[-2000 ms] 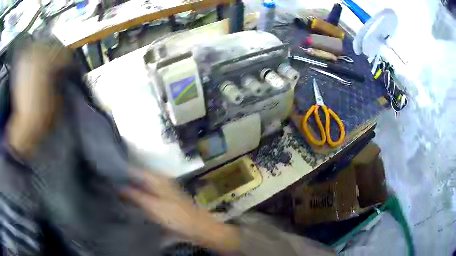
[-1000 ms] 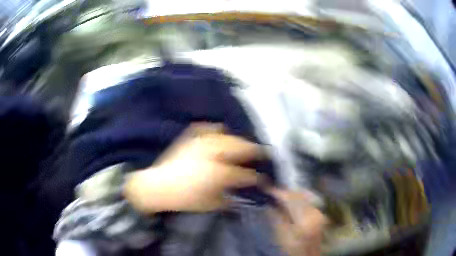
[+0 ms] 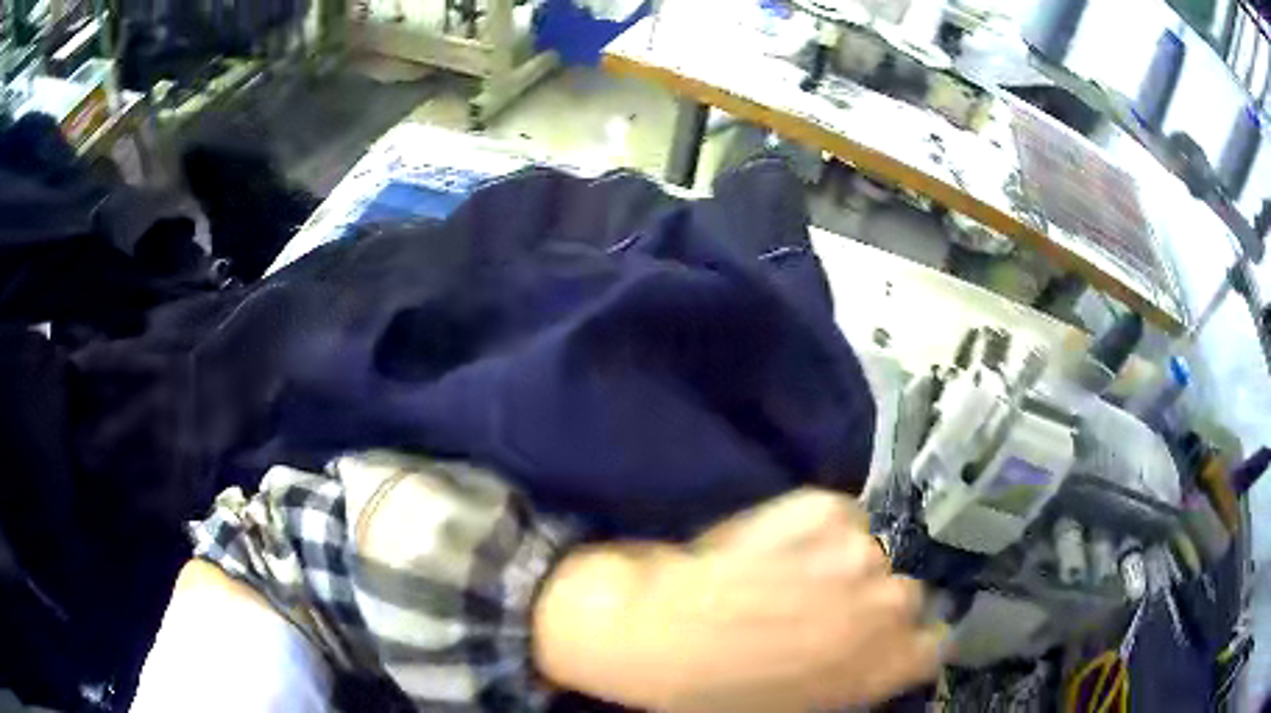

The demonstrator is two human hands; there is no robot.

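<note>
A large dark navy garment (image 3: pixel 586 376) lies bunched over the table, filling the left and middle of the view up to the overlock machine. My left hand (image 3: pixel 753 606), in a black-and-white checked sleeve, is at the garment's lower right edge. It is curled in a fist on the cloth; its fingertips are blurred and hidden. The overlock machine (image 3: pixel 990 474), pale and dusty with a blue-green label, stands just right of the hand. My right hand is not in view.
Orange scissor handles (image 3: pixel 1098 683) show at the lower right. A blue patterned sheet (image 3: pixel 411 202) shows behind the garment. A second white table (image 3: pixel 836 119) with a wooden edge stands behind. More dark cloth (image 3: pixel 56 209) is at the far left. Thread cones (image 3: pixel 1213 488) are at the right.
The view has swung left, and the machine now shows at the right. The navy garment is spread higher across the table. My left hand has moved right and lower; my right hand has left the view.
</note>
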